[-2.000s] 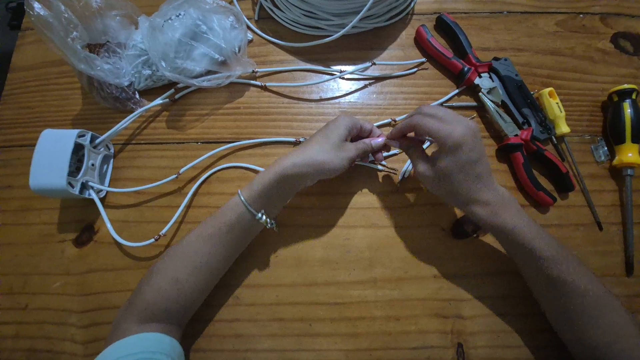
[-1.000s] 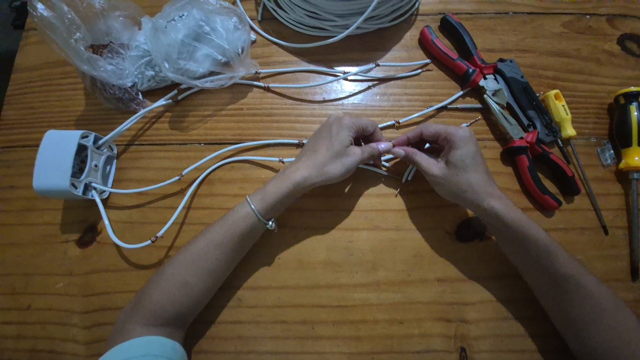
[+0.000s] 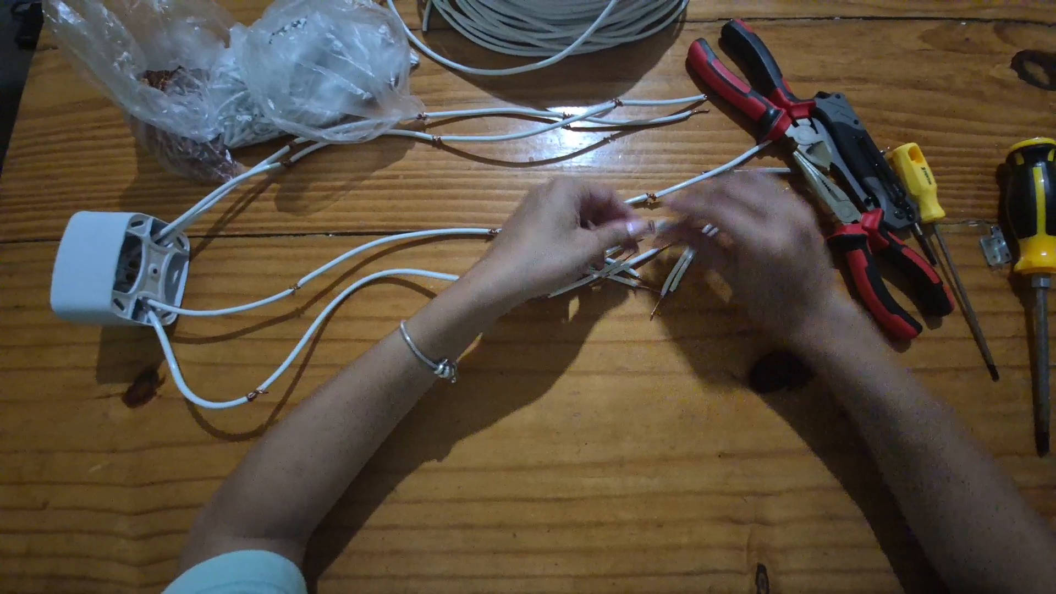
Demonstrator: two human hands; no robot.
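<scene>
My left hand (image 3: 569,235) pinches a thin wire between thumb and forefinger. Just right of it my right hand (image 3: 747,243) is blurred, its fingertips close to the same wire; its grip cannot be told. Below and between the hands lie several short wire pieces (image 3: 678,271) with bare copper ends. White insulated wires (image 3: 371,285) with wrapped copper joints run from a white plastic housing (image 3: 91,268) on the left towards my left hand, which hides part of them. Another white wire (image 3: 709,175) with a copper joint passes behind my hands to the pliers.
Two red and black pliers (image 3: 862,239) lie at the right, beside a black tool (image 3: 862,157), a yellow screwdriver (image 3: 916,181), a small clear piece (image 3: 996,246) and a larger screwdriver (image 3: 1035,214). Clear plastic bags (image 3: 322,70) and a cable coil (image 3: 528,25) lie at the back.
The fingertips of my right hand have come away a little from those of my left hand, and the right hand is now blurred. The left hand has stayed nearly in place.
</scene>
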